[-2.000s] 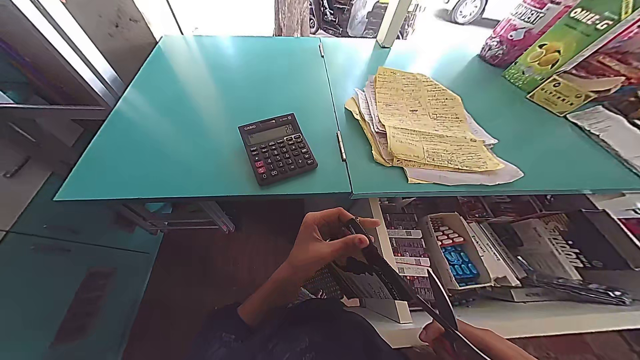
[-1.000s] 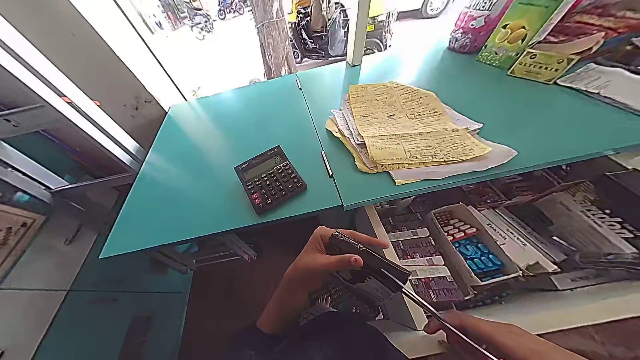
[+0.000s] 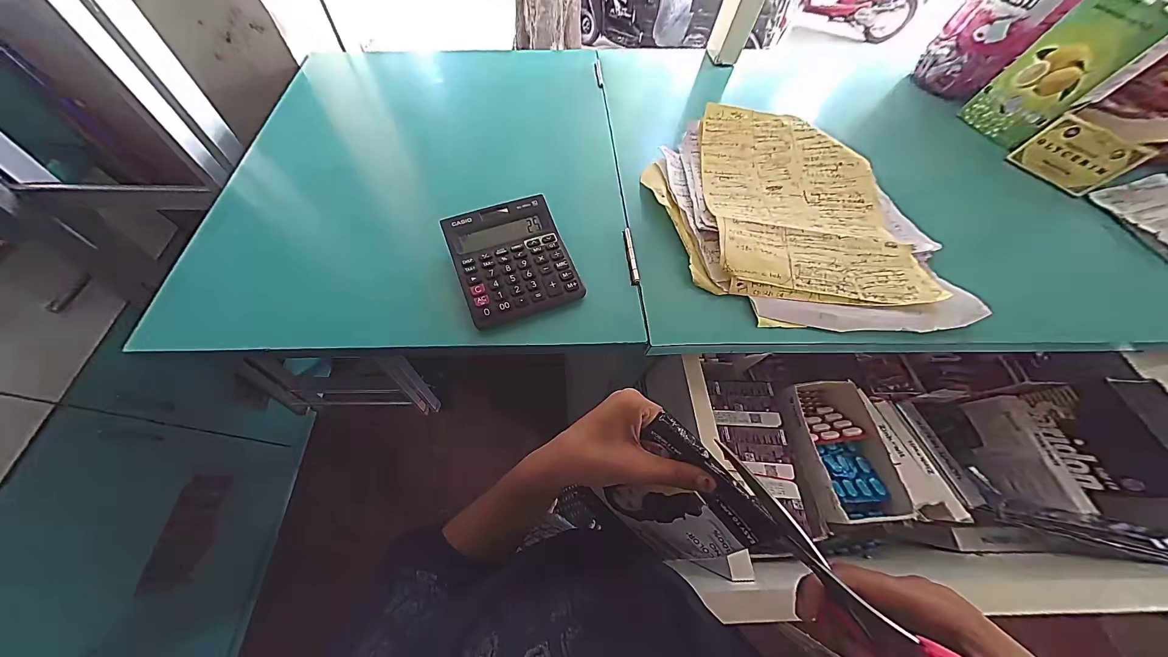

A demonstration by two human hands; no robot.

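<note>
In the head view my left hand grips a black printed packet, its thumb pressed over the top edge. My right hand holds a pair of scissors with reddish handles, partly cut off by the bottom edge. The blades point up and left, parted, and lie along the packet's right edge; whether they bite into it I cannot tell. Above the hands, on the turquoise counter, lie a black Casio calculator and a stack of handwritten yellow and white papers.
Below the counter an open drawer holds a cardboard box of blister packs, flat cartons and plastic-wrapped packets. A green carton with lemons and a pink pack stand at the counter's back right. A hinge joins the counter panels.
The packet in my left hand now shows more of its printed face than two seconds ago. The scissor blades, wide apart then, are closer together. The view has shifted in between.
</note>
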